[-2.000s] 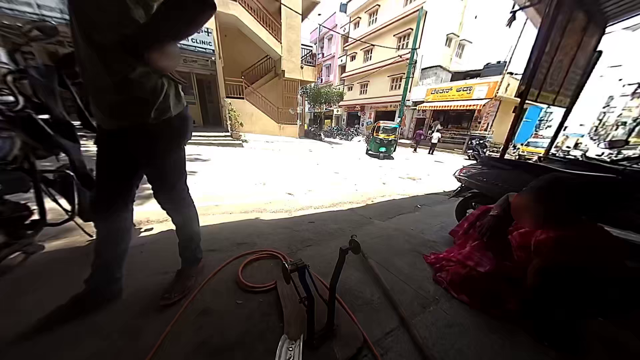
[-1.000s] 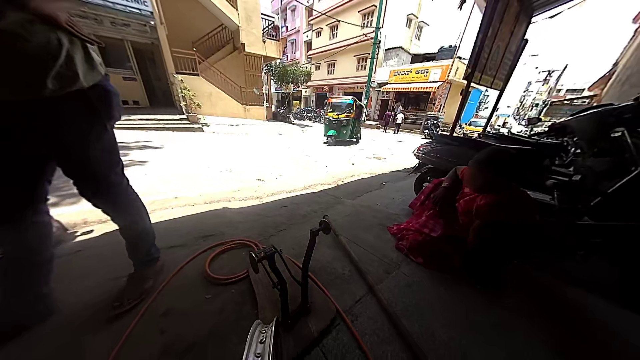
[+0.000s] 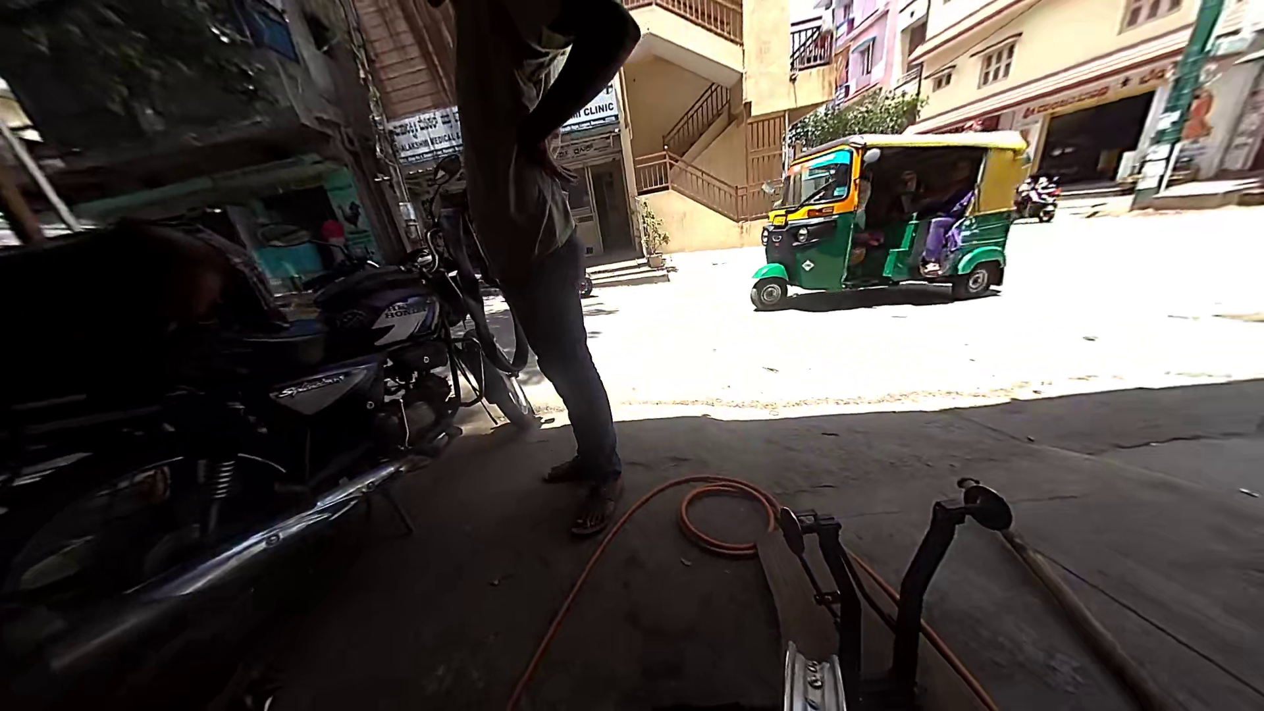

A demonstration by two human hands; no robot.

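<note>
Neither my left hand nor my right hand shows in the head view. Low in the view, right of centre, a dark metal stand with two upright arms (image 3: 918, 592) rises from the ground. A pale metal wheel rim (image 3: 812, 681), cut off by the bottom edge, lies at the foot of its left arm. An orange hose (image 3: 592, 573) runs over the ground with a loop left of the stand and passes behind it. A long pole (image 3: 1081, 617) lies to the stand's right.
A person (image 3: 553, 296) stands left of centre, hand at the hip, beside a parked motorcycle (image 3: 395, 326). A green and yellow auto rickshaw (image 3: 889, 222) is on the sunlit road. Behind are buildings with a railed staircase (image 3: 701, 138).
The view has swung left, bringing the motorcycle further into sight. The auto rickshaw has come nearer and now shows its side. The seated person in red is out of view.
</note>
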